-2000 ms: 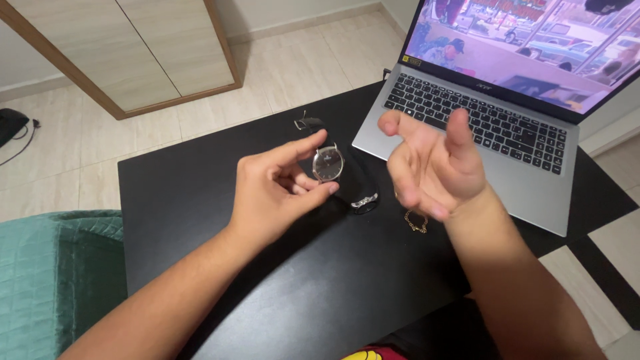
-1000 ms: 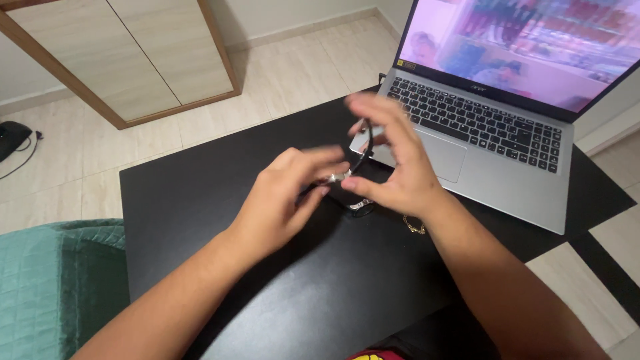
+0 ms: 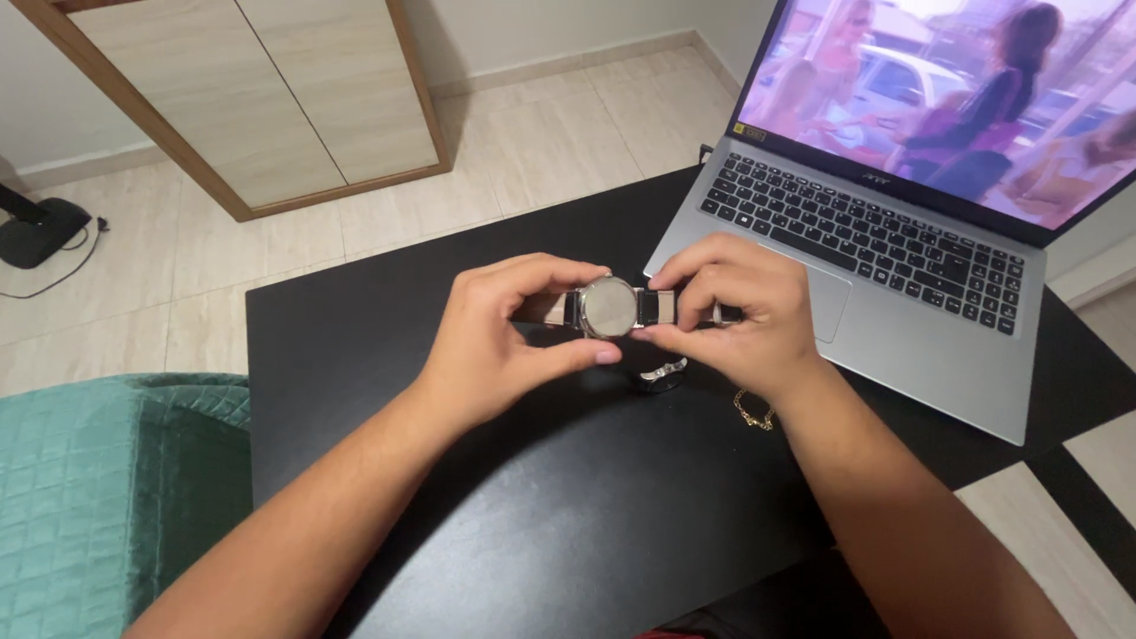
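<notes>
A wristwatch (image 3: 609, 307) with a round metal case is held above the black table (image 3: 497, 532), its plain metal back facing me. My left hand (image 3: 506, 328) grips the case between thumb and forefinger from the left, with part of the strap behind the fingers. From the right, my right hand (image 3: 737, 311) pinches the strap close to the case; the strap's far end shows among its fingers. Just below the hands, a second watch with a metal band (image 3: 664, 376) lies on the table. A gold-coloured chain bracelet (image 3: 753, 413) rests beside my right wrist.
An open silver laptop (image 3: 923, 355) stands on the right of the table, close to my right hand. Past the table are a wood-framed cabinet (image 3: 266, 98) and a black object with a cable (image 3: 44, 231) on the floor. A green quilted cover (image 3: 71, 479) is at the left.
Two seconds ago the watch showed its dark dial in my left hand while my right hand was open and apart. Now its back faces me and my right hand holds the strap.
</notes>
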